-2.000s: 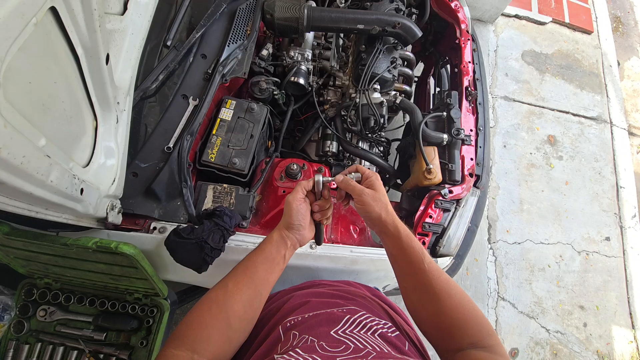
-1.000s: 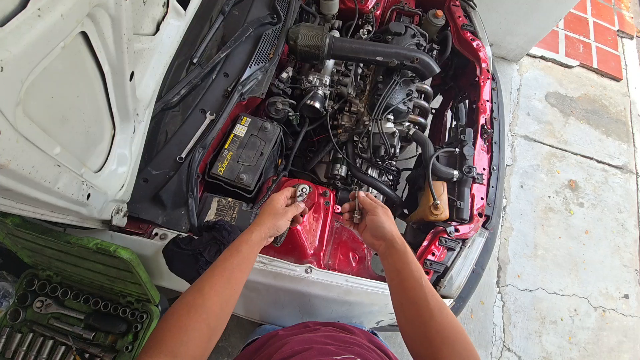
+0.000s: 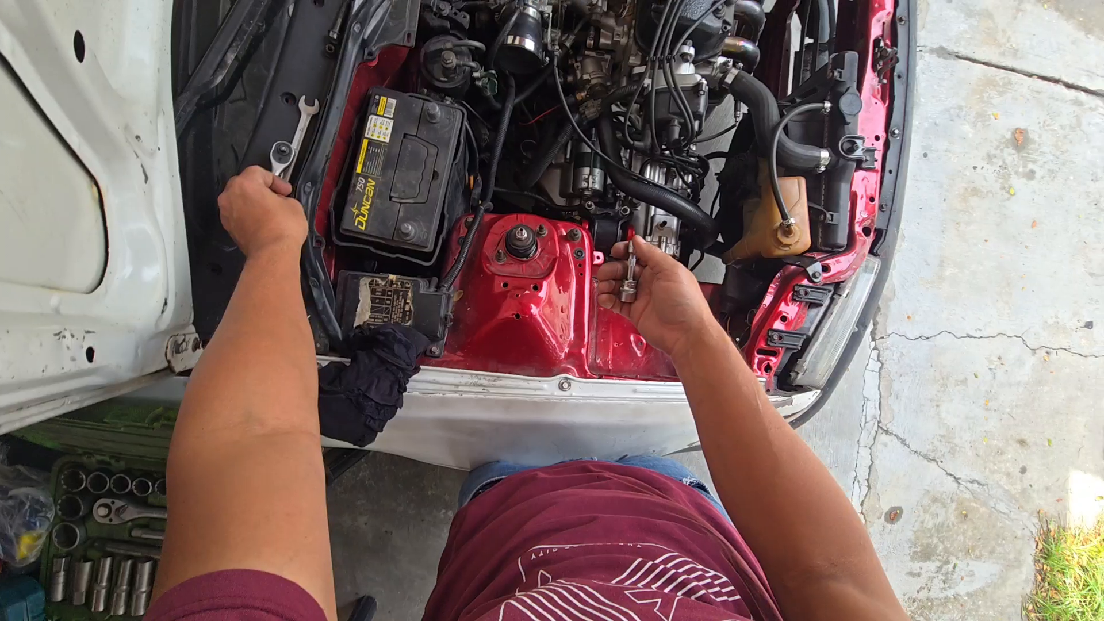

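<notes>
My left hand point(image 3: 263, 211) is at the black cowl beside the windshield wipers, closed around a ratchet wrench point(image 3: 282, 155) whose head shows above the fingers. Right by that head lies a combination wrench point(image 3: 304, 125) on the cowl. Over the red inner fender, near the strut tower point(image 3: 521, 243), my right hand point(image 3: 655, 289) holds a short extension bar with a socket point(image 3: 630, 280) across its fingers. Whether the ratchet touches the cowl cannot be told.
A car battery point(image 3: 401, 172) sits behind the fuse box point(image 3: 388, 302). A dark cloth point(image 3: 371, 379) hangs over the white fender point(image 3: 535, 414). The raised white hood point(image 3: 95, 198) stands at left, above an open green socket set point(image 3: 108, 517). Hoses and a coolant reservoir point(image 3: 780, 216) are at right.
My left hand has moved left with the ratchet, from over the red strut tower to the cowl. Two seconds ago both hands were together at the ratchet. The view has shifted closer.
</notes>
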